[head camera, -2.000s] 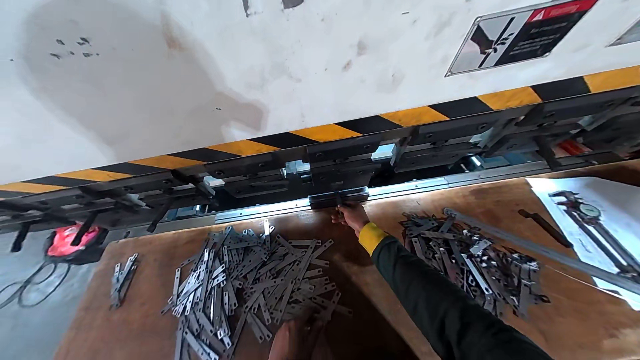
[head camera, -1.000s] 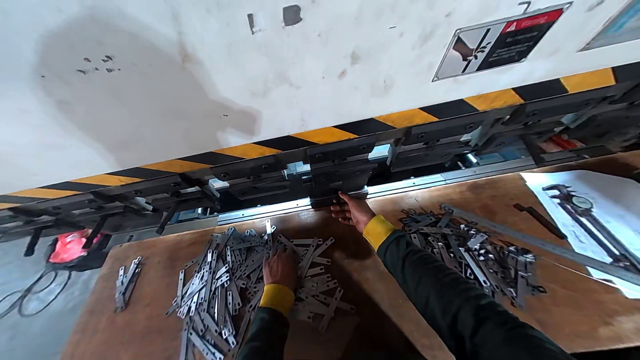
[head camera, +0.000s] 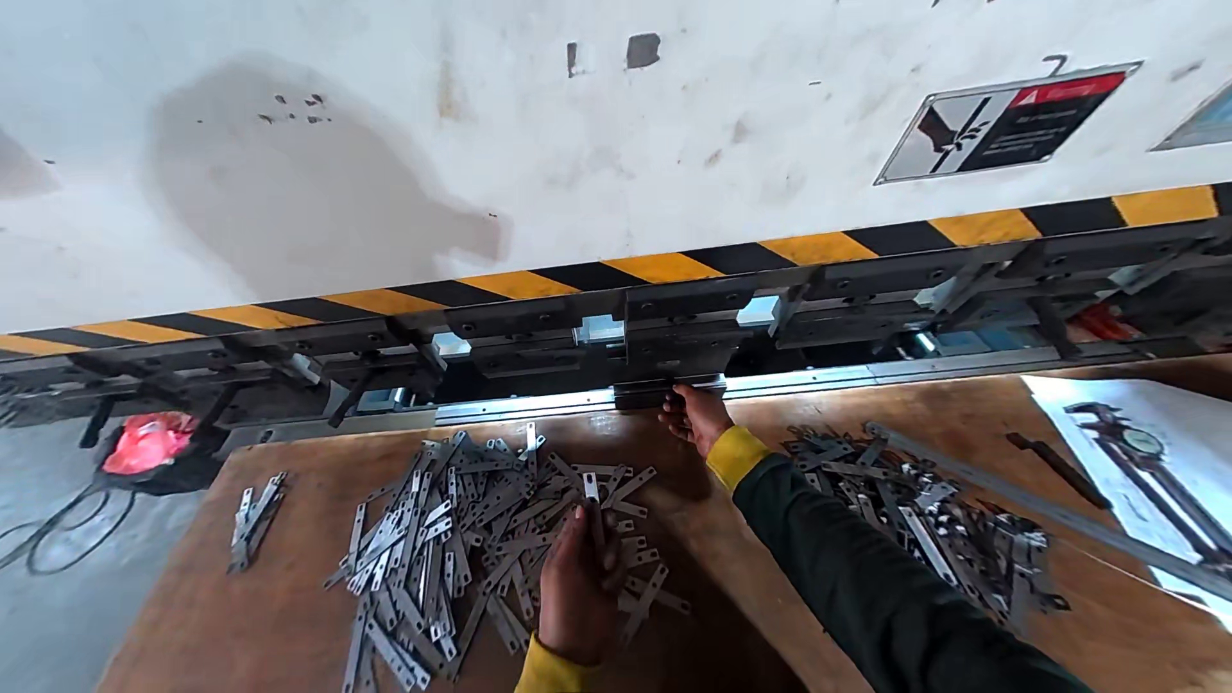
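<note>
My left hand (head camera: 577, 587) holds a flat metal strip with holes (head camera: 592, 491) upright between thumb and fingers, above the right side of a large pile of like strips (head camera: 423, 539). My right hand (head camera: 695, 416) is at the press brake's lower die (head camera: 640, 395), fingertips at its front edge; whether it grips a part there is hidden. The upper punch tooling (head camera: 683, 332) is just above that die. A second heap of metal parts, some looking bent, (head camera: 924, 520) lies right of my right forearm.
Several strips (head camera: 256, 520) lie apart at the wooden table's (head camera: 192, 616) left. At right are a steel rule (head camera: 1059, 520), a dark tool (head camera: 1059, 469) and a dial caliper (head camera: 1145, 462) on white paper. A warning sign (head camera: 1006, 125) is on the machine's white front. A pink bag (head camera: 149, 443) sits beyond the table.
My left hand, over the pile one second ago, has moved nearer to me and now holds up a strip. My right hand stays by the die. The upper tooling seems lower than one second ago.
</note>
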